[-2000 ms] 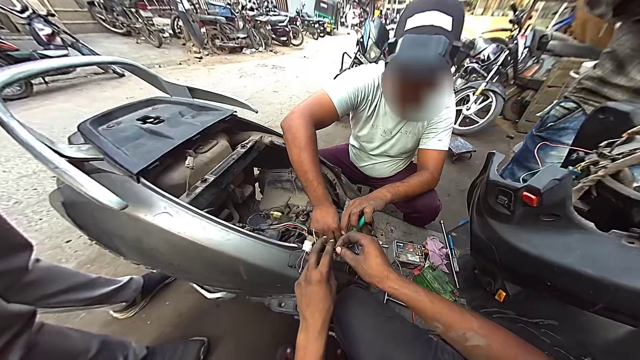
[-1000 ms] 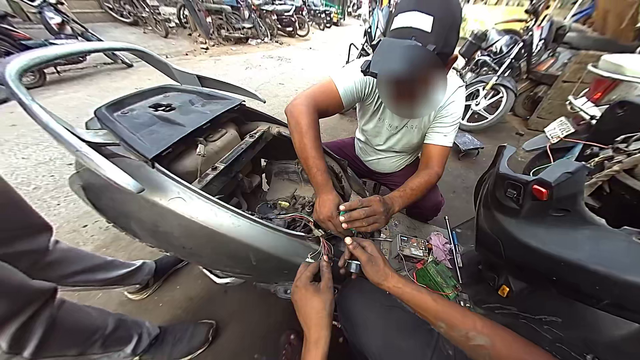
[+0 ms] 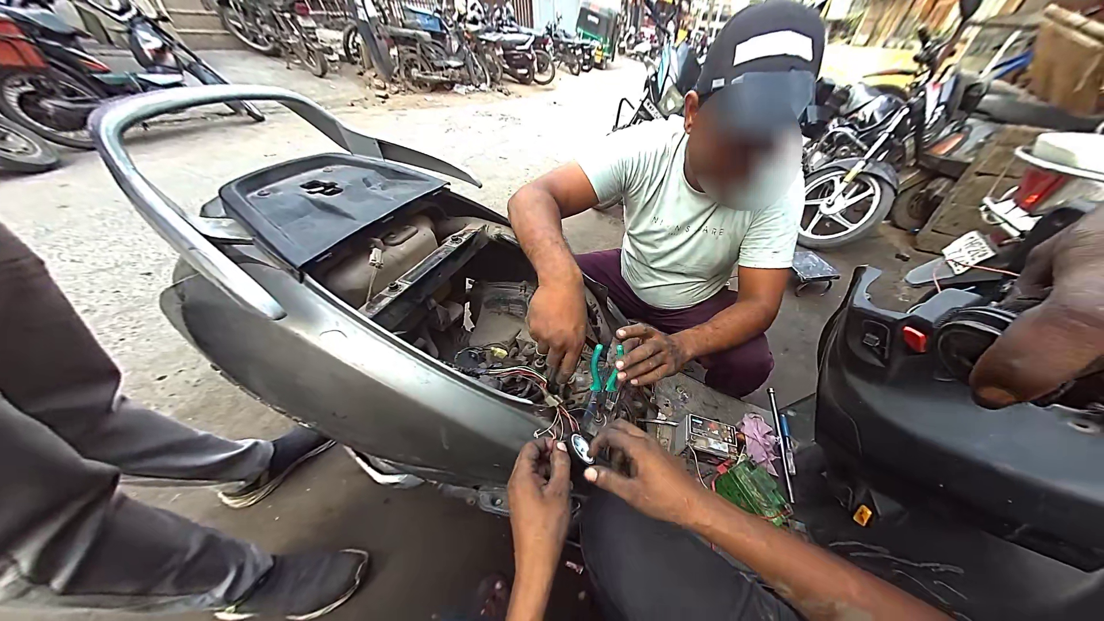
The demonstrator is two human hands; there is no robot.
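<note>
My left hand point(image 3: 542, 479) pinches thin wires at the front edge of the opened scooter body point(image 3: 371, 379). Close beside it, my right hand point(image 3: 642, 470) grips a small round black item point(image 3: 581, 448) with a pale face, probably a roll of electrical tape. Coloured wires point(image 3: 565, 416) run from the scooter's open bay down to my fingers. Just beyond, a co-worker's hand point(image 3: 649, 354) is at green-handled pliers point(image 3: 604, 366), whose jaws point down near the wires. The co-worker's other hand point(image 3: 559, 323) reaches into the bay.
Right of my hands lie a battery point(image 3: 711, 437), a pink cloth point(image 3: 759, 442), a green packet point(image 3: 752, 492) and a long metal tool point(image 3: 780, 444). A black scooter body point(image 3: 957, 414) stands at the right, with another person's arm point(image 3: 1048, 319) over it. Someone's legs point(image 3: 103, 483) are at the left.
The co-worker's hand has shifted away from the wires, and the pliers now stand upright in view. The round item shows its face between my hands. An arm has appeared at the right.
</note>
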